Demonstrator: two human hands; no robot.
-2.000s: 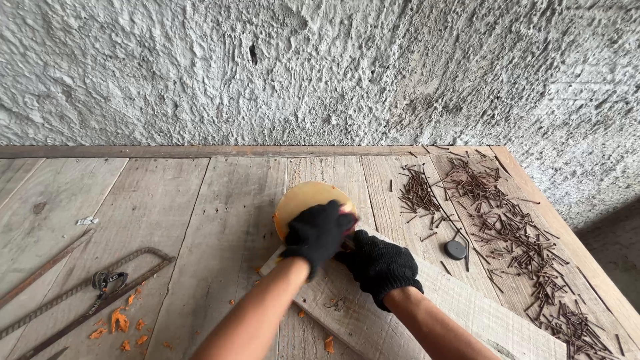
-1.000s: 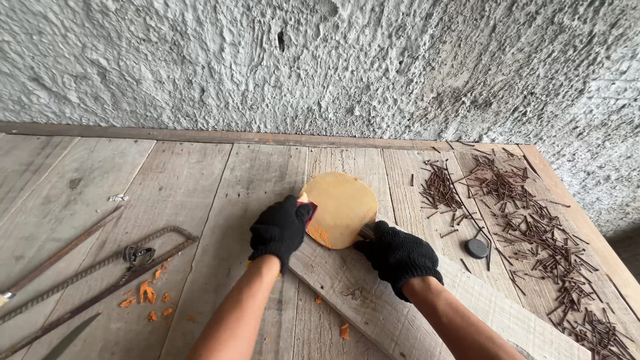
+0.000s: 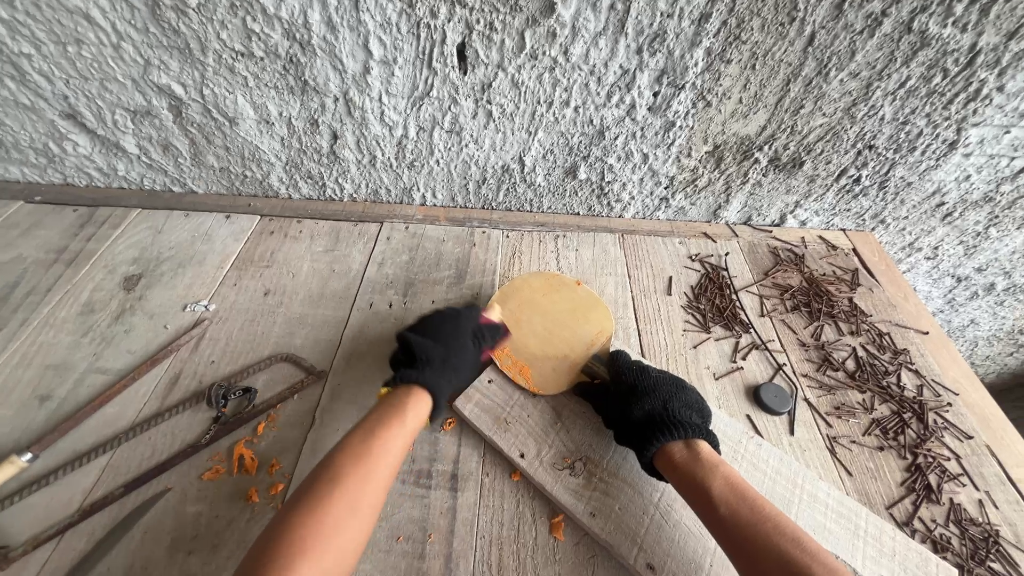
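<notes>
A round-bladed table tennis paddle (image 3: 556, 332), its face pale wood with an orange residue patch at the lower left, lies partly over the end of a loose wooden plank (image 3: 592, 472). My right hand (image 3: 652, 400), in a black knit glove, grips the paddle's handle, most of which it hides. At the blade's left edge my left hand (image 3: 440, 352), gloved alike, is closed around a small dark-red object (image 3: 494, 330) with a pale part at its top. What that object is cannot be told, as the glove covers much of it.
Many rusty nails (image 3: 888, 384) lie at the right, near a round dark disc (image 3: 773, 398) and a thin dark strip. A rusty bow saw frame (image 3: 152, 472), a rod with a pale handle (image 3: 112, 392), a blade (image 3: 120, 532) and orange scraps (image 3: 244, 456) lie left. A rough wall stands behind.
Two seconds ago my left hand was over the paddle's face; one second ago and now it is at the left edge. My right hand stays at the handle.
</notes>
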